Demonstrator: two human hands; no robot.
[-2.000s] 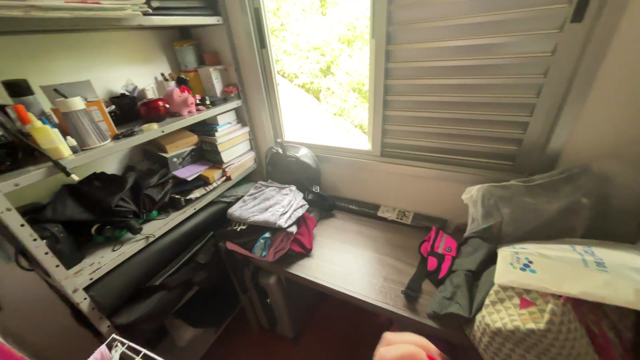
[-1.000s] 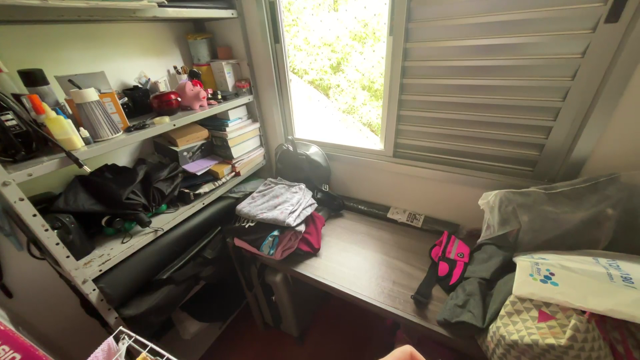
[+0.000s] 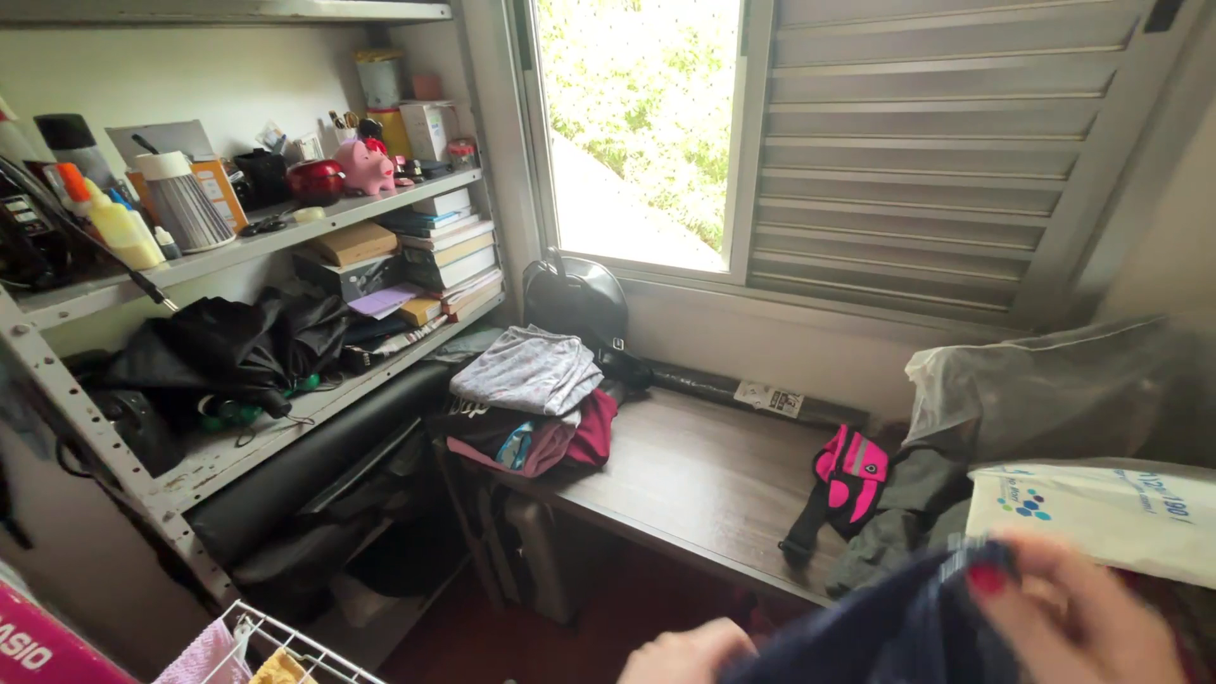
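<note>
A dark navy cloth [image 3: 874,622], blurred by motion, hangs between my hands at the bottom right. My right hand [image 3: 1083,608], with a red-painted thumbnail, grips its upper edge, where a small pale tag shows. My left hand [image 3: 689,654] is at the cloth's left side, cut off by the frame, so its fingers are mostly hidden. Beyond the cloth, a pink and black waist pouch [image 3: 855,475] lies on the wooden desk [image 3: 703,475] beside dark grey fabric [image 3: 898,513]. Folded clothes [image 3: 532,370] are stacked at the desk's left end, grey patterned on top.
A black backpack [image 3: 575,299] leans under the window, beside a long dark roll [image 3: 684,385]. Metal shelves [image 3: 256,252] with books, bottles and a black umbrella [image 3: 237,351] stand left. Plastic bags [image 3: 1092,513] fill the right side. A white wire basket [image 3: 294,646] is at bottom left.
Both hands have come into fuller view at the bottom right, and the navy cloth now shows with them. One second ago only a bit of a hand showed at the bottom edge.
</note>
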